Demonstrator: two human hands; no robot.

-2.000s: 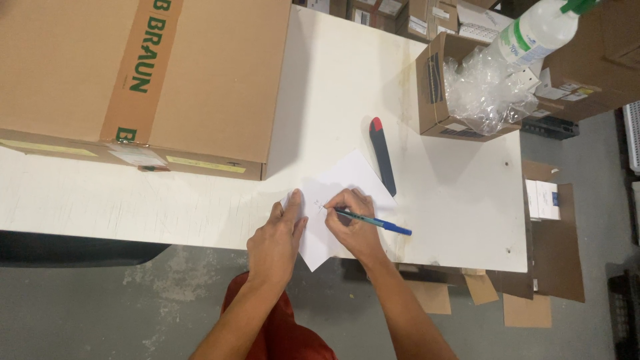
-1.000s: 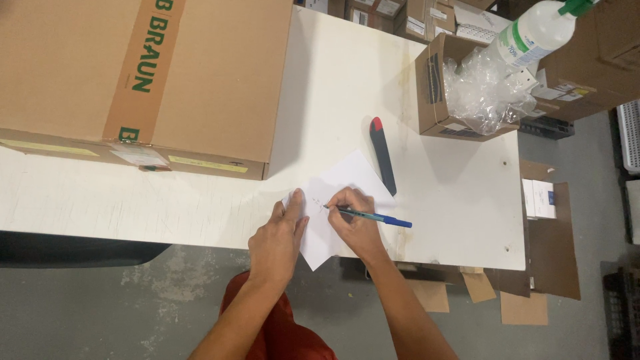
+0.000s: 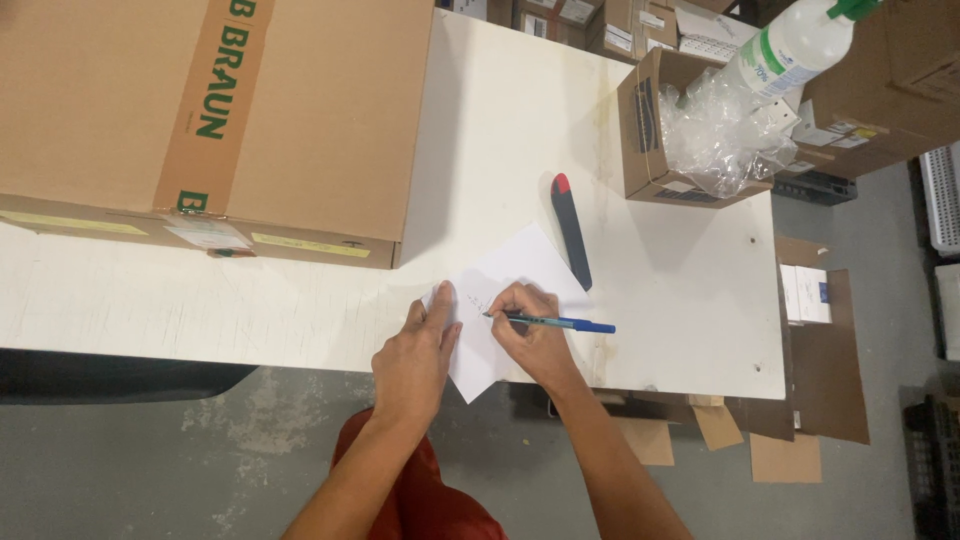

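Observation:
My right hand (image 3: pixel 534 330) grips a blue ballpoint pen (image 3: pixel 574 324), its cap on the rear end and its tip on a sheet of white paper (image 3: pixel 517 262). Small handwriting shows on the sheet beside the tip. My left hand (image 3: pixel 416 360) lies on the paper's left part, fingers pressing it against the white table (image 3: pixel 510 112). One corner of the sheet reaches past the table's front edge. Just beyond the right hand lies a black utility knife with a red end (image 3: pixel 573 232), by the paper's upper right edge.
A large taped cardboard box (image 3: pixel 322 112) covers the table's left part. At the back right, a small cardboard box (image 3: pixel 637 161) holds bubble wrap and a white plastic bottle (image 3: pixel 795 49). More cartons stand behind the table. An opened carton (image 3: pixel 829 375) sits below its right end.

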